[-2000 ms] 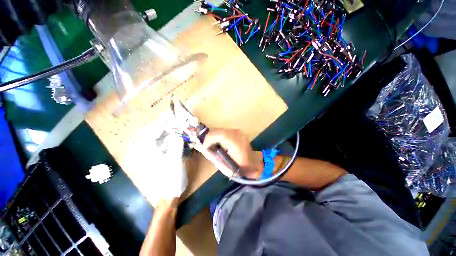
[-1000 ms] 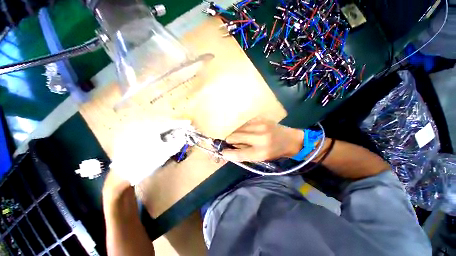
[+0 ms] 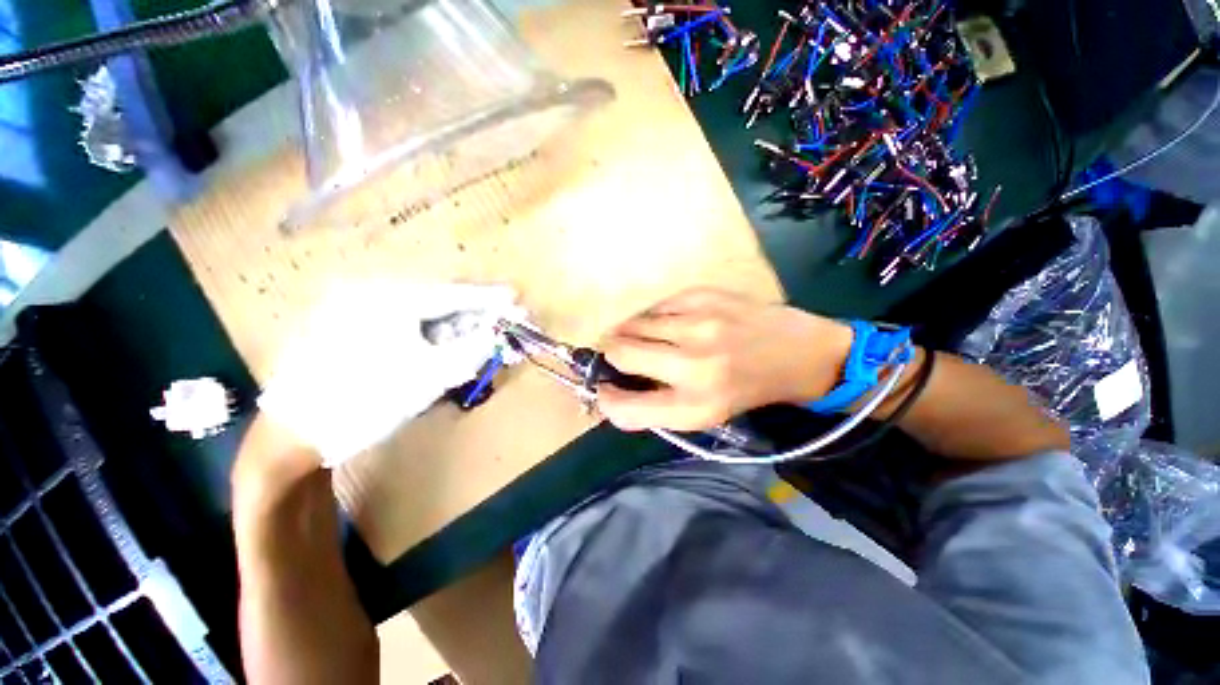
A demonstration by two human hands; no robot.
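My right hand, bare, grips the soldering iron, its slim metal tip pointing left. My left hand, in a white glove washed out by glare, holds a part at its fingertips; a grey spot and a white edge show, but the part's outline merges with the glove. The iron's tip meets or nearly meets this part. Short blue leads with a dark end hang just below the tip, over the tan board. The left fingers are hard to make out.
A clear fume hood stands over the board. A heap of wire leads lies right, beside a small yellowish pad. A white part stands left, above a black divided tray. A bag of leads is at right.
The right hand has turned flatter and moved right from its earlier spot, still holding the iron. The left hand has shifted left with its part. The whole view has also shifted.
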